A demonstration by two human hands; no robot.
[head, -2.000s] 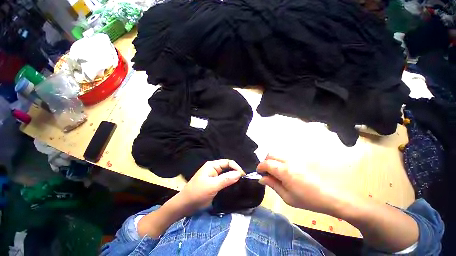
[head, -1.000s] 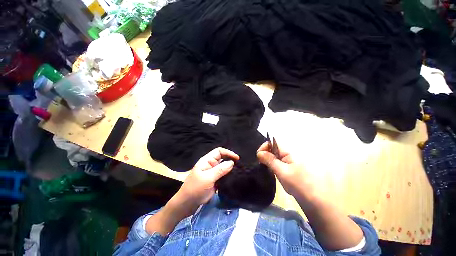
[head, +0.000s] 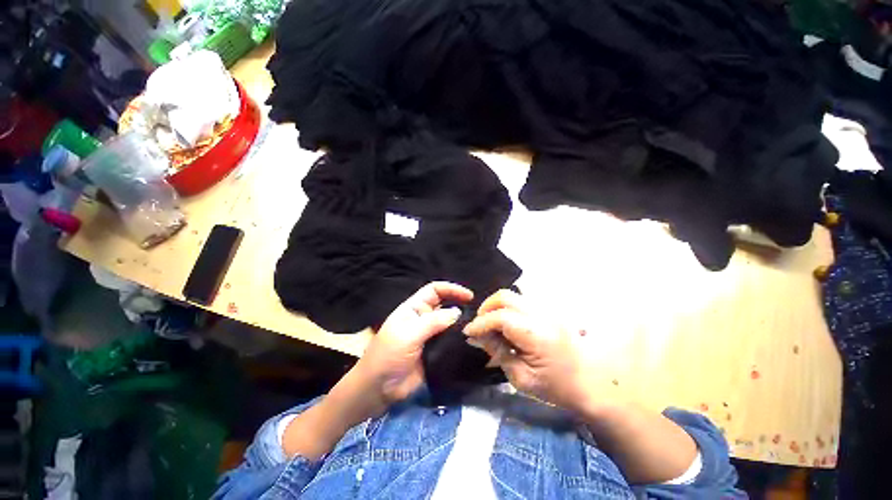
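A black garment [head: 450,363] lies bunched at the table's near edge and over my front, between my hands. My left hand [head: 406,337] holds its cloth between thumb and fingers. My right hand [head: 518,342] is close beside it, fingers curled over the right side of the cloth. The thread snips are mostly hidden in my right hand; only a small glint shows at the palm. A separate black garment [head: 367,259] with a white label [head: 401,225] lies just beyond my hands.
A large black garment pile [head: 557,88] covers the table's far side. A smartphone [head: 213,264], a red round tin [head: 220,156] and a crumpled clear plastic bag [head: 137,186] are at the left. Sequinned dark fabric [head: 861,293] hangs at the right.
The snips' blades pointed up from my right hand a second ago and are now mostly out of sight. My right hand has turned inward and moved left, nearer my left hand.
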